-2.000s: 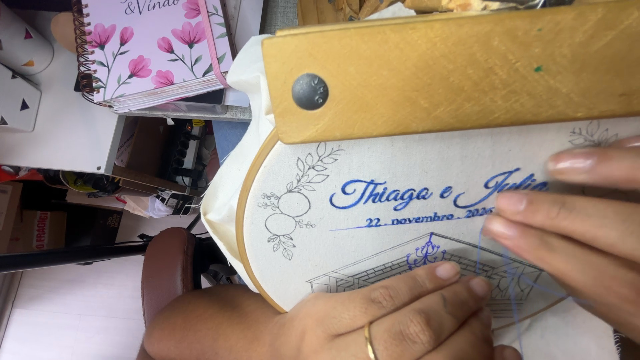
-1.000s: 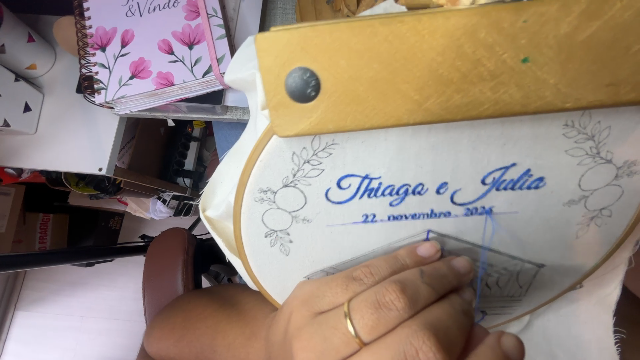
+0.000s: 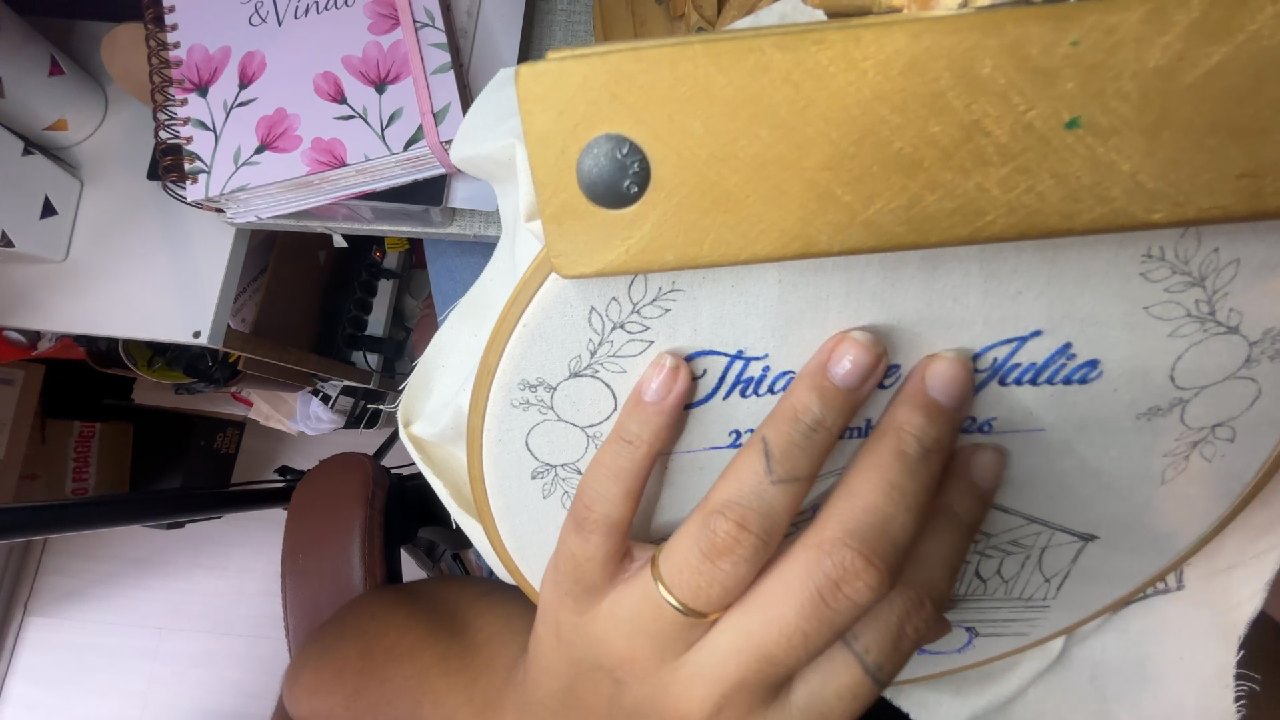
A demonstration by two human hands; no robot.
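Note:
My left hand (image 3: 790, 540), a gold ring on one finger, lies palm down with fingers spread on white fabric (image 3: 890, 300) stretched in a round wooden embroidery hoop (image 3: 482, 400). Its fingertips touch and partly cover blue embroidered lettering (image 3: 1040, 370) and the smaller line below. Drawn flower sprays (image 3: 570, 400) stand on either side. Lower down, a drawn building (image 3: 1030, 560) is partly hidden by the hand; a small blue loop (image 3: 948, 640) shows near the hoop's lower edge. My right hand is out of view.
A gold-coloured bar (image 3: 880, 150) with a grey round stud overlaps the hoop's top. Upper left, a floral spiral notebook (image 3: 300, 110) lies near a white desk (image 3: 120, 270). Below are a power strip (image 3: 370, 300), cardboard boxes (image 3: 90, 450) and a brown padded seat (image 3: 330, 550). A bare limb (image 3: 400, 650) shows lower left.
My left hand has moved up from the building drawing onto the lettering, its fingers now spread. My right hand, at the right in the oldest frame, has left the view.

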